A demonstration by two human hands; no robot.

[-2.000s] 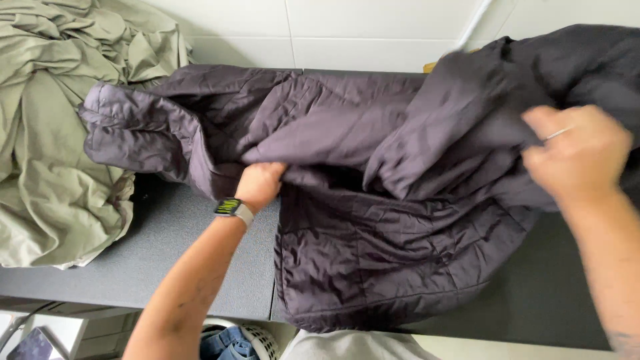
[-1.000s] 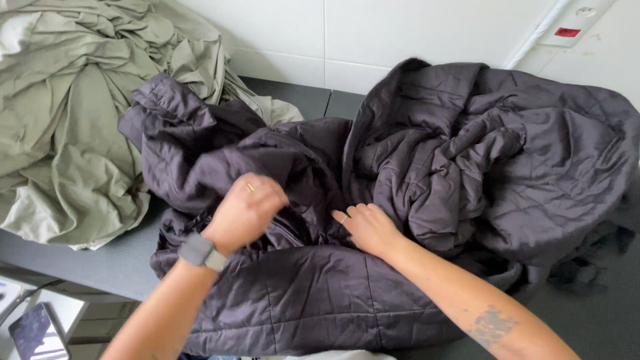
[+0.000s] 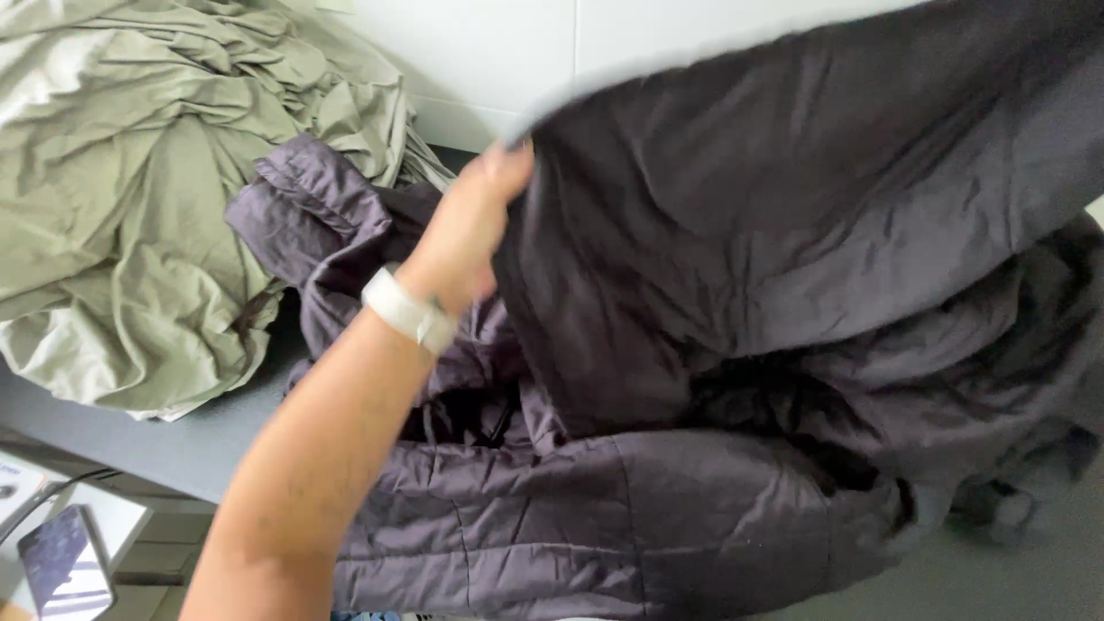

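Observation:
A dark purple-grey quilted cloth, like a comforter or padded cover, lies bunched over the dark worktop. My left hand, with a pale watch band on the wrist, is shut on an upper edge of it and holds that edge raised near the middle of the view. From there a broad flap stretches up to the right edge, where it leaves the frame. A crumpled end of the cloth lies left of my wrist. Dark hollows show between the folds. My right hand is out of view.
A heap of crumpled olive-green fabric sits at the left on the dark worktop. White wall tiles rise behind. At the lower left, a phone and a cable rest on a white surface below the worktop.
The cloth's upper part, bunched at the right one second ago, is now lifted and spread. My left hand has moved up and grips its edge. My right hand has gone from view.

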